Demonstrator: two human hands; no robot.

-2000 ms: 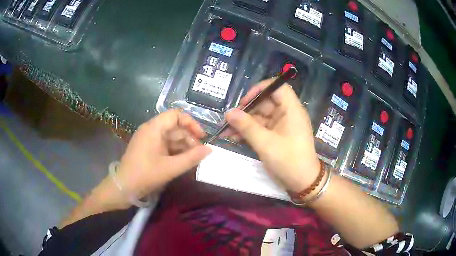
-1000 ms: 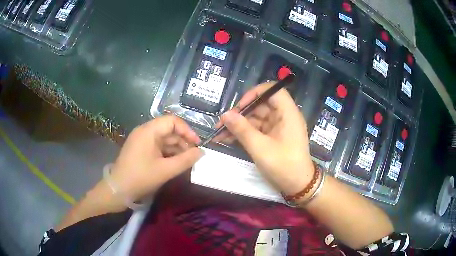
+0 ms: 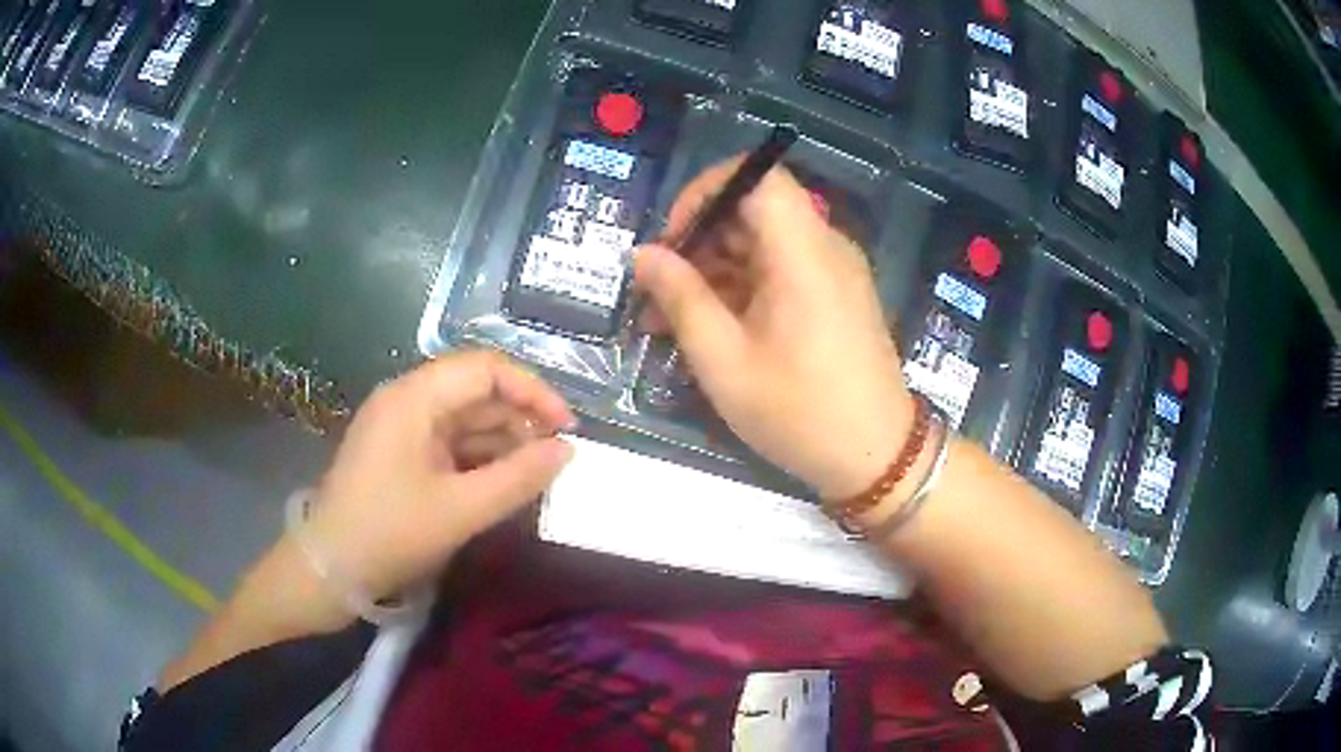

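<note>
A clear blister tray (image 3: 456, 301) holds black devices in two rows, each with a red dot and a white printed label. My right hand (image 3: 780, 331) holds dark tweezers (image 3: 740, 184) over the tray's near row, beside the leftmost near device (image 3: 581, 221); the tweezers' tip is hard to see. My left hand (image 3: 441, 448) is in front of the tray's near left corner, with thumb and forefinger pinched at the left end of a white backing strip (image 3: 706, 525). Whether a sticker is at the tip cannot be told.
A second clear tray with black devices (image 3: 147, 66) is at the upper left on the dark-green bench (image 3: 346, 162). A pale edge rail (image 3: 1250, 184) runs behind the main tray. A small white fan (image 3: 1313, 551) is at the right. A yellow floor line (image 3: 103, 514) shows lower left.
My right hand has lifted the tweezers away from my left fingertips and moved up over the tray. My left hand stays at the strip's end. The view has shifted slightly.
</note>
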